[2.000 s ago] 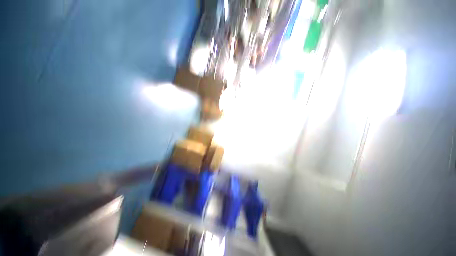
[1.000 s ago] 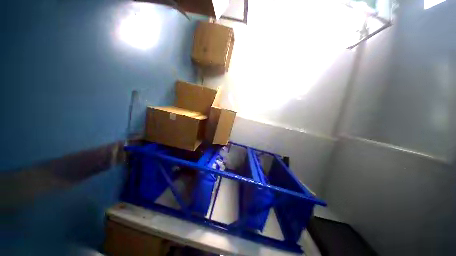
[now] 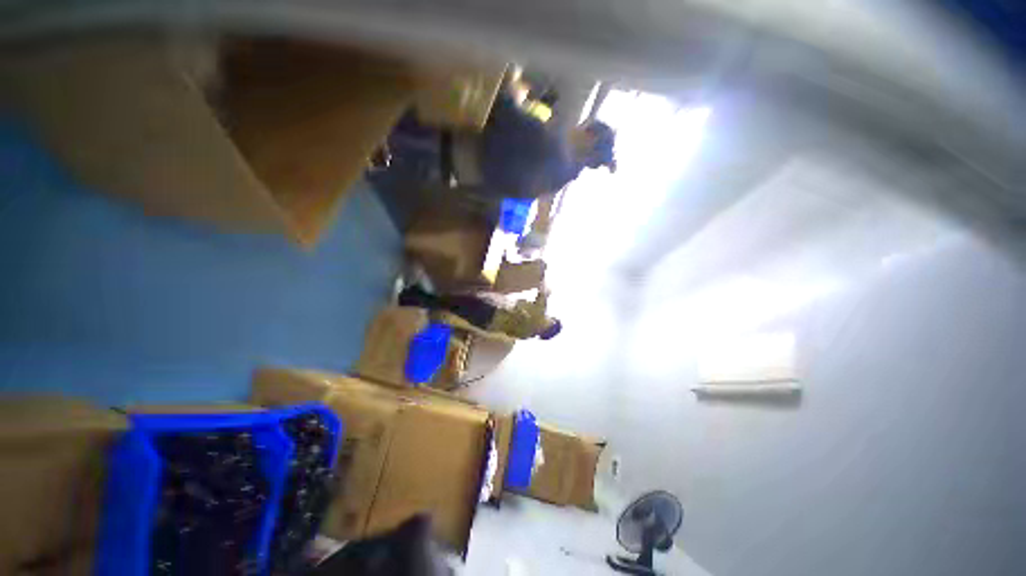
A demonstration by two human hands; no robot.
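The view is tilted sideways and blurred. Neither my left hand nor my right hand shows. Nearest in front at the lower left are blue plastic bins (image 3: 136, 495) holding many small dark parts with shiny specks; I cannot tell what the parts are. Large brown cartons (image 3: 428, 467) stand beside the bins. A dark blurred shape (image 3: 394, 549) is at the bottom edge; I cannot tell what it is.
A large open carton flap (image 3: 298, 124) hangs at the upper left over the blue floor (image 3: 225, 304). Two people (image 3: 534, 152) (image 3: 512, 315) are among cartons farther off. A black fan (image 3: 649, 529) stands on a white surface at the bottom. A blurred pale band crosses the top.
The view has swung to another part of the room. The blue rack with bins and its cartons are gone; filled blue bins, other cartons, two people and a fan now show.
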